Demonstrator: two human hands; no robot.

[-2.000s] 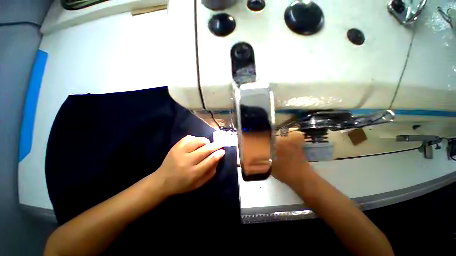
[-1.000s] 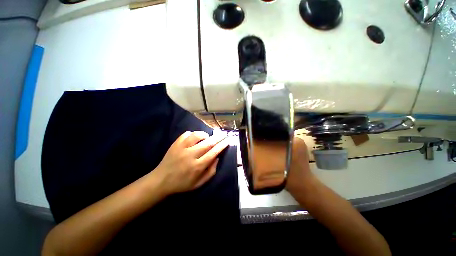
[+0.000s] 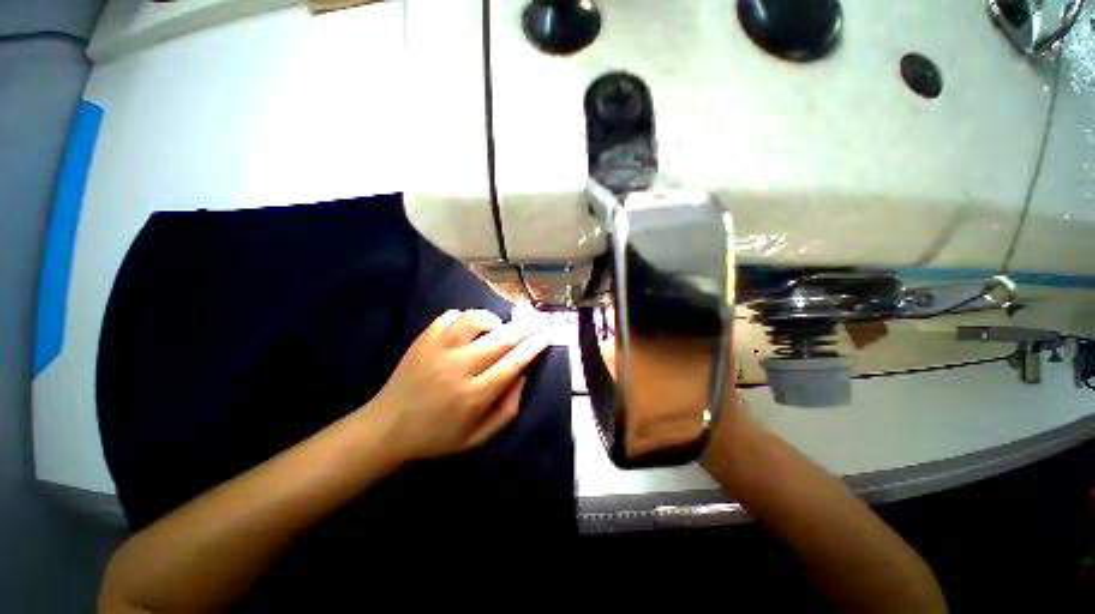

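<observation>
The dark navy garment piece (image 3: 264, 324) lies flat on the white table left of the needle area and hangs over the front edge. My left hand (image 3: 462, 378) rests on it, its fingertips together at a small white label (image 3: 560, 329) under the bright light. The label lies at the cloth's edge. My right hand is mostly hidden behind the chrome guard (image 3: 672, 330); only its wrist side (image 3: 728, 420) shows, so its fingers cannot be seen. The needle and presser foot are not clear in the glare.
The cream machine head (image 3: 745, 144) spans the top. The tension assembly (image 3: 807, 342) is right of the guard, with a brown patch (image 3: 867, 333) behind. A blue strip (image 3: 67, 240) marks the table's left side, beside a grey-blue partition (image 3: 36, 300).
The view has shifted slightly, so the machine head and guard sit further right and the guard looks larger. My left fingertips are slightly further right on the label. My right hand is more hidden.
</observation>
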